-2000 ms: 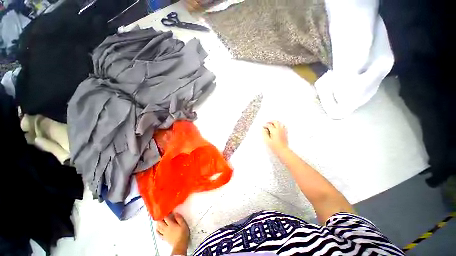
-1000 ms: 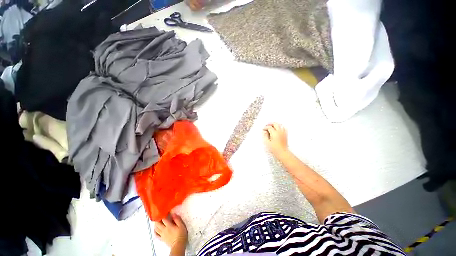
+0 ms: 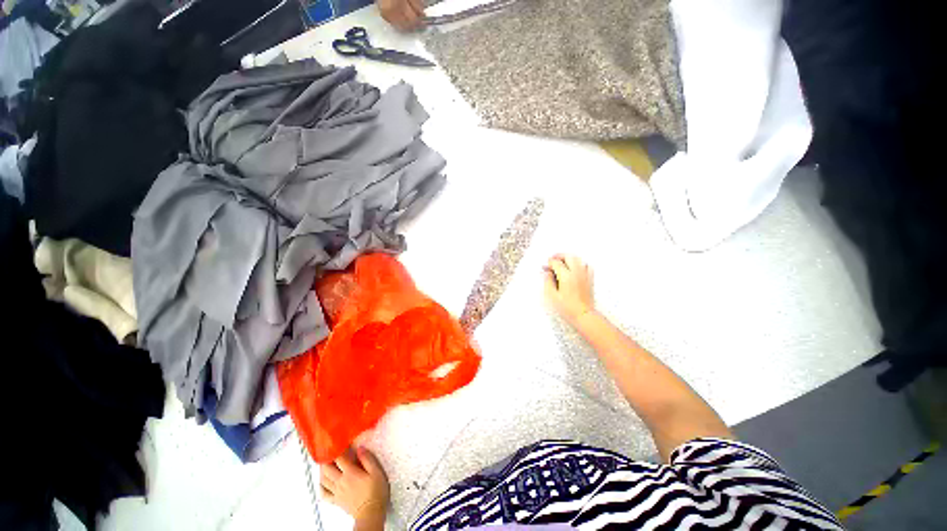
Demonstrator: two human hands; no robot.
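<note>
A narrow, pointed speckled piece [image 3: 503,266] lies flat on the white table [image 3: 789,301], its lower end at the orange-red plastic bag [image 3: 389,347]. My right hand [image 3: 570,287] rests on the table right of the piece, not touching it, with fingers loosely bent and nothing visible in them. My left hand [image 3: 356,484] lies on the table at the bag's lower edge, fingers slightly apart and not gripping it; whether the fingertips touch the bag is unclear.
Grey cloth pieces [image 3: 280,197] are piled left of the bag. Dark shears [image 3: 382,50], speckled cloth [image 3: 571,73] and white cloth [image 3: 727,156] lie at the far side. Another person's hand [image 3: 401,12] is at the top edge. Black cloth [image 3: 883,187] is at right.
The other person's hand shows more at the top edge, beside a raised edge or strip of cloth. My hands, the speckled piece and the bag have barely moved.
</note>
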